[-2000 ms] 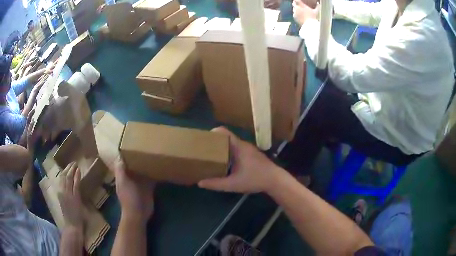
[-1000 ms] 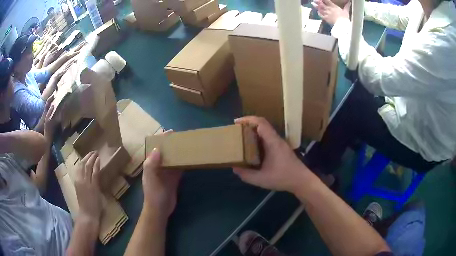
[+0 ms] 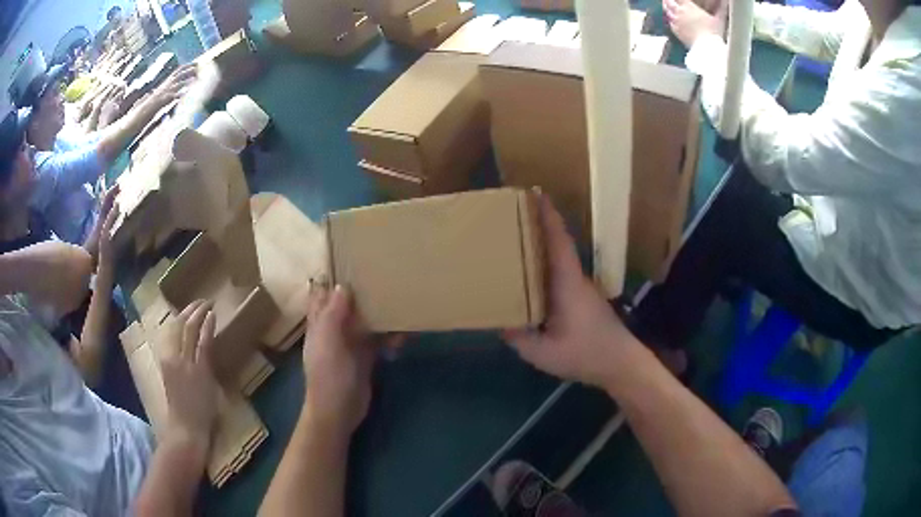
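Observation:
A closed plain brown mailer box (image 3: pixel 429 265) is held above the green table, its large flat face turned towards me. A thin seam runs down near its right end. My left hand (image 3: pixel 340 353) grips its lower left corner, with the thumb on the near face. My right hand (image 3: pixel 576 313) grips its right end; its fingers are partly hidden behind the box. Both hands are bare.
Stacked closed boxes (image 3: pixel 424 116) and a large upright carton (image 3: pixel 545 131) stand beyond the box, by a pale post (image 3: pixel 606 151). A neighbour's hand rests on flat blanks (image 3: pixel 237 429) at left. A person in white sits at right near a blue stool (image 3: pixel 752 353).
The held box has turned from showing a narrow side to showing its broad face, and is still between both hands. The view has shifted, so the surroundings sit further right.

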